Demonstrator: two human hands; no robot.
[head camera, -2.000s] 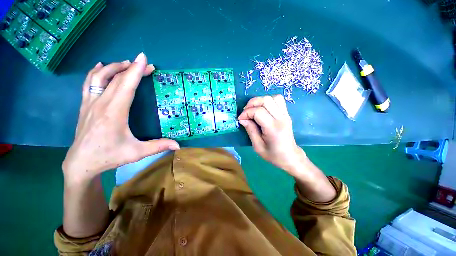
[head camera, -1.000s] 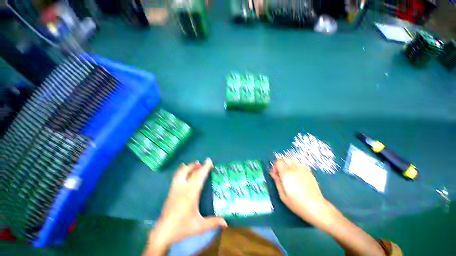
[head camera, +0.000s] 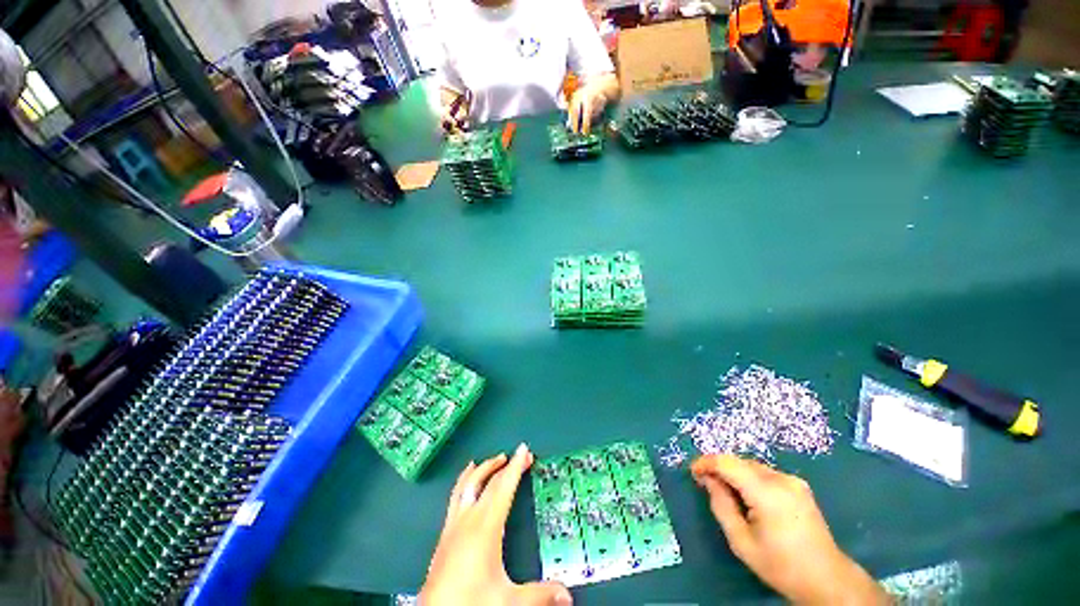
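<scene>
A green PCB panel (head camera: 604, 513) with dark parts lies flat in front of me. My left hand (head camera: 488, 539) is at its left side, fingers and thumb spread, index fingertip near the top left corner. My right hand (head camera: 776, 521) is right of the panel, thumb and index fingertips close together at the lower left edge of a pile of small whitish leaded components (head camera: 764, 414). Whether a component is between those fingertips is too small to tell.
A blue tray (head camera: 397, 320) with racked boards is at left, beside a tilted PCB stack (head camera: 420, 408). Another stack (head camera: 598, 290) is ahead. A clear bag (head camera: 912, 432) and black-yellow tool (head camera: 977, 397) lie right. A person in white (head camera: 521, 59) handles boards across the bench.
The view has tilted up, bringing the tray, far bench and person into sight. My right hand has moved from the panel's right edge to the component pile. My left hand stays beside the panel.
</scene>
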